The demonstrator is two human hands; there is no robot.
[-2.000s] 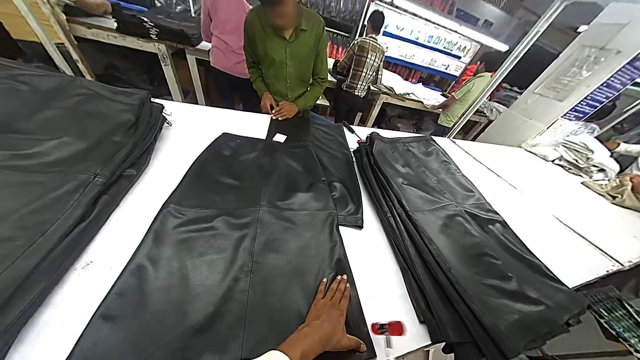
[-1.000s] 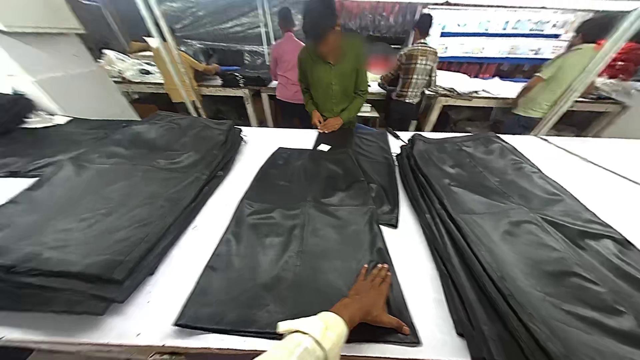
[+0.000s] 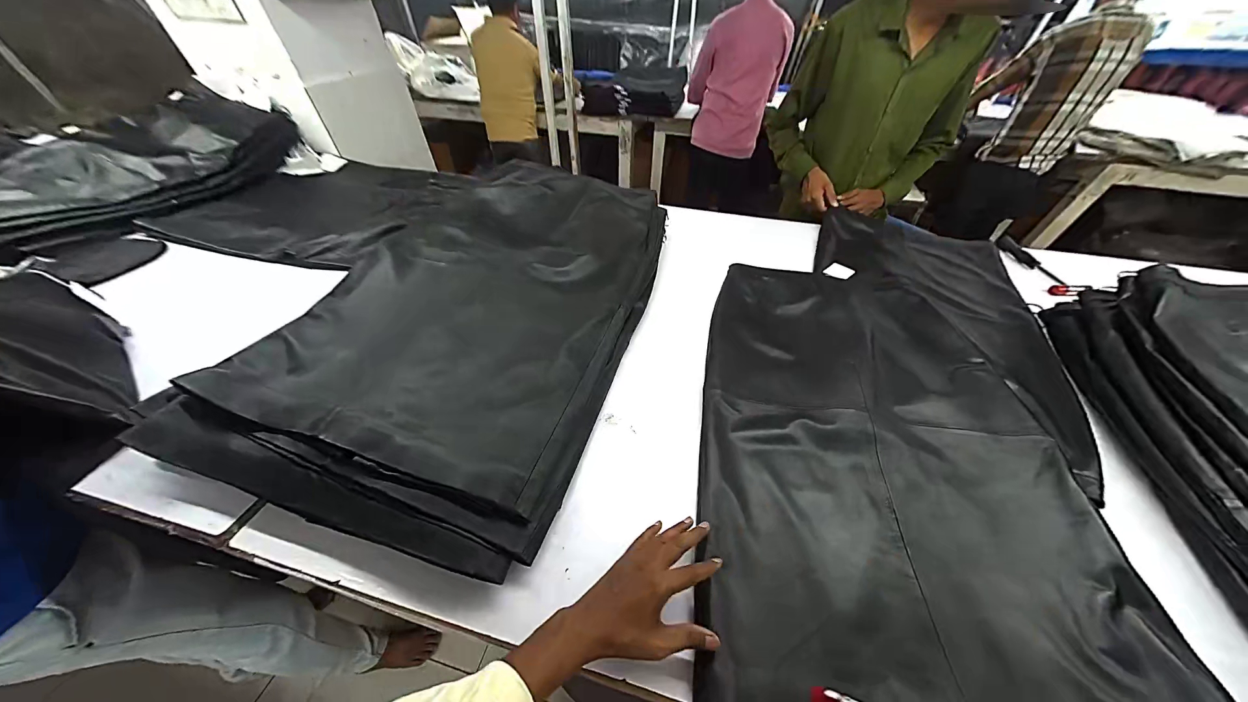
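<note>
My left hand (image 3: pixel 643 595), palm down with its fingers spread, reaches in from the bottom; its fingertips touch or nearly touch the left edge of a black leather-like skirt (image 3: pixel 829 478). This skirt lies flat, with a centre seam and a cross seam. A small white tag (image 3: pixel 838 271) is near its top edge. Beneath its upper right side lies another black garment piece (image 3: pixel 1004 331). My right hand is not in view. To the left is a thick stack of similar black pieces (image 3: pixel 458 341).
Across the white table (image 3: pixel 624 429), a person in a green shirt (image 3: pixel 882 97) has both hands at the far garment's top. More black pieces lie at the right (image 3: pixel 1170 390) and far left (image 3: pixel 117 166). A seated person's leg (image 3: pixel 214 614) shows below the table edge.
My left hand has moved from on top of the skirt's lower right part to its left edge. The view has turned to the left.
</note>
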